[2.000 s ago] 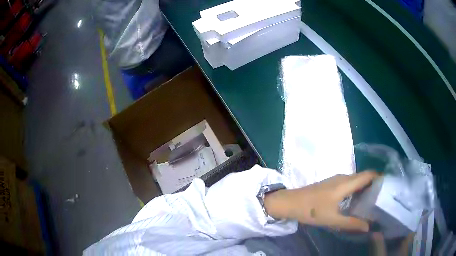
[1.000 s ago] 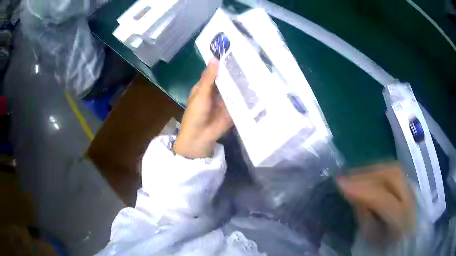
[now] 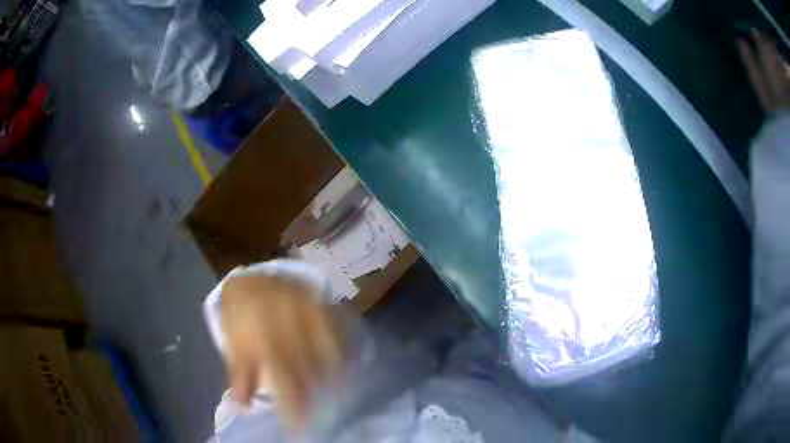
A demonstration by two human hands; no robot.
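Note:
A stack of clear poly bags [image 3: 567, 208], glaring white with crinkled edges, lies flat on the green bench. My left hand [image 3: 281, 346] is a blur at the lower left, in front of my smock and left of the bags; its fingers point down, and whether it holds anything is unclear. My right hand [image 3: 767, 73] is at the upper right edge, dark and partly cut off, beyond the pale rail; its grip cannot be made out. Neither hand touches the bags.
Folded white carton blanks [image 3: 372, 43] lie at the bench's upper left. An open brown carton [image 3: 260, 186] with white pieces inside stands below the left bench edge. A pale rail [image 3: 684, 121] curves along the bench. A person's pale smock [image 3: 186, 65] shows at the upper left.
The watch box in its clear film has left my left hand and the view. My left hand has dropped down and left; my right has moved up to the far right. The bag stack is uncovered.

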